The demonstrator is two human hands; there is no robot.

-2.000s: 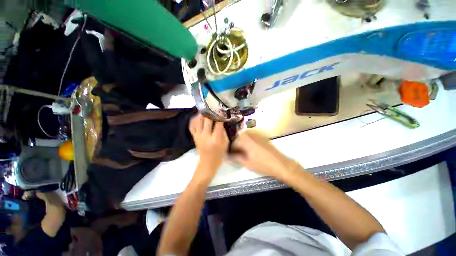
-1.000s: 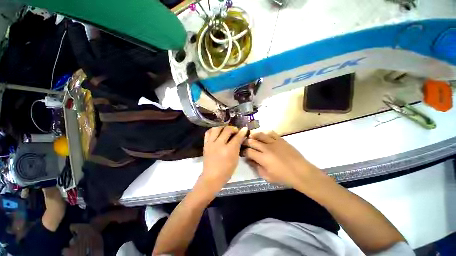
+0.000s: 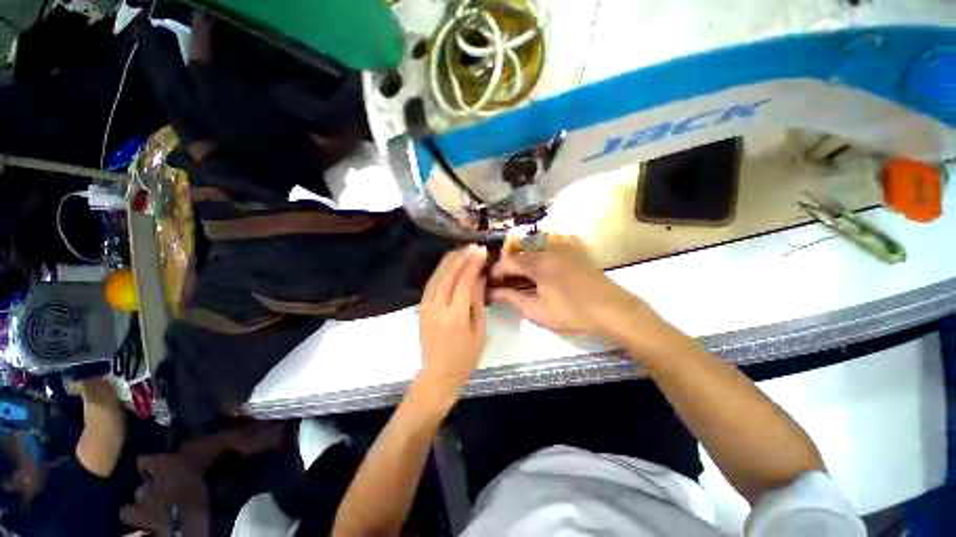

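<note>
The black garment with brown stripes [image 3: 304, 257] lies bunched left of the needle, and its narrow dark end runs to my hands beside the presser foot. My left hand [image 3: 455, 309] lies on this end, its fingertips close to the needle area. My right hand [image 3: 556, 283] pinches the dark edge with bent fingers, just in front of the presser foot. The white sewing machine [image 3: 671, 131] has a blue band and "JACK" lettering. Its needle area [image 3: 514, 217] is partly hidden by shiny metal parts, and my fingers cover most of the edge.
A smartphone [image 3: 689, 181] lies on the machine bed, with green-handled snips [image 3: 857, 231] and an orange block [image 3: 912, 190] to its right. A coiled white cord [image 3: 484, 58] sits on the machine top. A measuring strip [image 3: 723, 344] edges the table. Another person's arm [image 3: 100, 425] shows at lower left.
Since two seconds ago my right hand has come closer to the presser foot, its fingers now bent over the edge. My left hand lies flatter than one second ago. The whole view has shifted.
</note>
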